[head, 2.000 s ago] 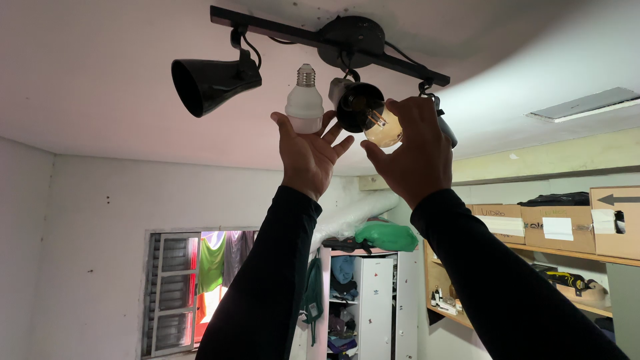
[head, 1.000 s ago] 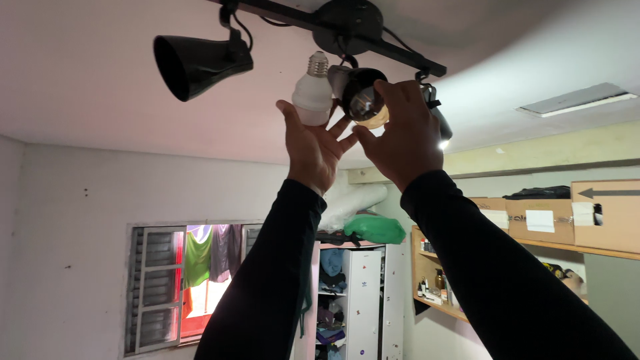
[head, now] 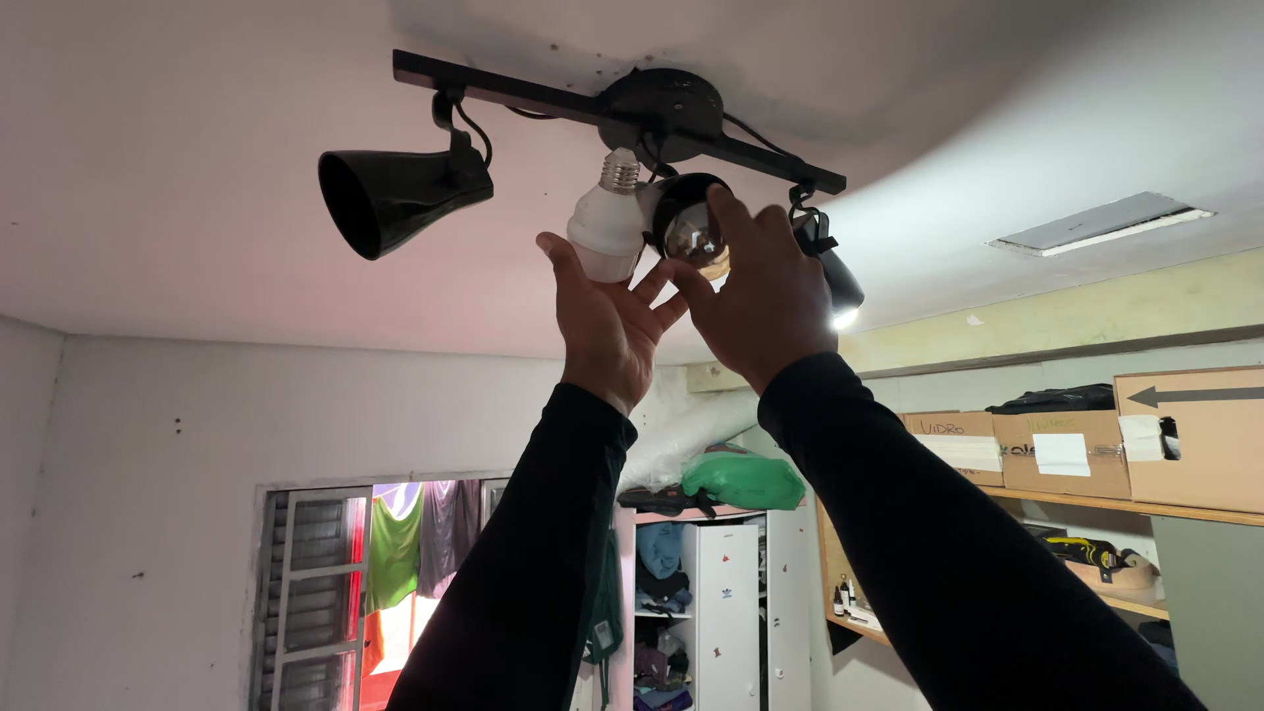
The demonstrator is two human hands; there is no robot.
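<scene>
A white LED bulb (head: 604,229) stands base-up in my left hand (head: 614,331), its metal screw base pointing at the ceiling. Beside it, my right hand (head: 760,286) grips a clear, amber-tinted glass bulb (head: 697,240) that sits partly inside the middle black lamp shade (head: 681,194). The left fingertips are close to this shade. A black bar light fixture (head: 553,97) on the ceiling carries the shades. The left shade (head: 395,197) is tilted down, and no bulb shows in it. At the right end, another shade (head: 839,278) has a lit bulb.
A ceiling hatch (head: 1101,222) lies to the right. Below are a wall shelf (head: 1185,506) with cardboard boxes (head: 1062,454), a white wardrobe (head: 727,612) topped by a green plastic bag (head: 746,478), and a window (head: 316,592) with hanging cloths behind it.
The glass bulb, largely outside the middle shade two seconds ago, is now deeper inside it, with my right hand still on it. My left hand keeps the white bulb beside the shade.
</scene>
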